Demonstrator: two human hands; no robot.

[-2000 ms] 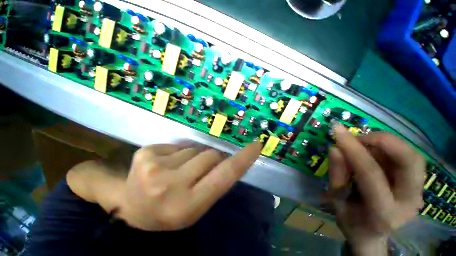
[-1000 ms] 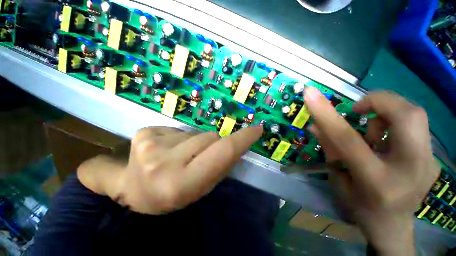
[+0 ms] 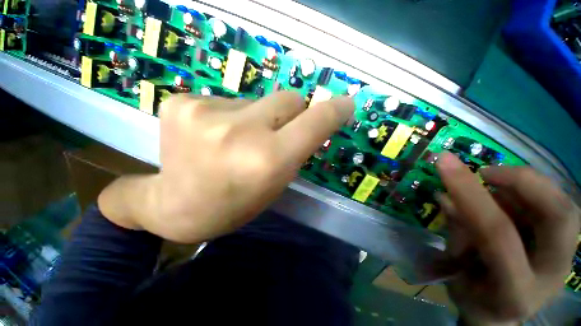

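Observation:
A long green PCB panel (image 3: 210, 86) runs from upper left to lower right, with two rows of repeated units bearing yellow transformers (image 3: 396, 141), capacitors and blue discs. My left hand (image 3: 223, 159) is bare and lies over the panel's middle. Its index fingertip is at parts in the back row; the other fingers are partly curled, and I see nothing held. My right hand (image 3: 509, 235) is bare, blurred and bent over the adjoining panel (image 3: 455, 137) at the right. Its index fingertip is near small parts there. A dark blur lies beside it; whether it holds a tool cannot be told.
Silver conveyor rails run along the near edge (image 3: 83, 99) and far edge (image 3: 357, 57) of the panels. A blue bin (image 3: 532, 57) with dark parts is at the upper right, beside the green bench top (image 3: 414, 32). Cardboard (image 3: 102, 172) shows below at left.
The panels have shifted slightly right. My left hand has moved up onto the back row. My right hand moved left over the near panel, then back right to the adjoining one.

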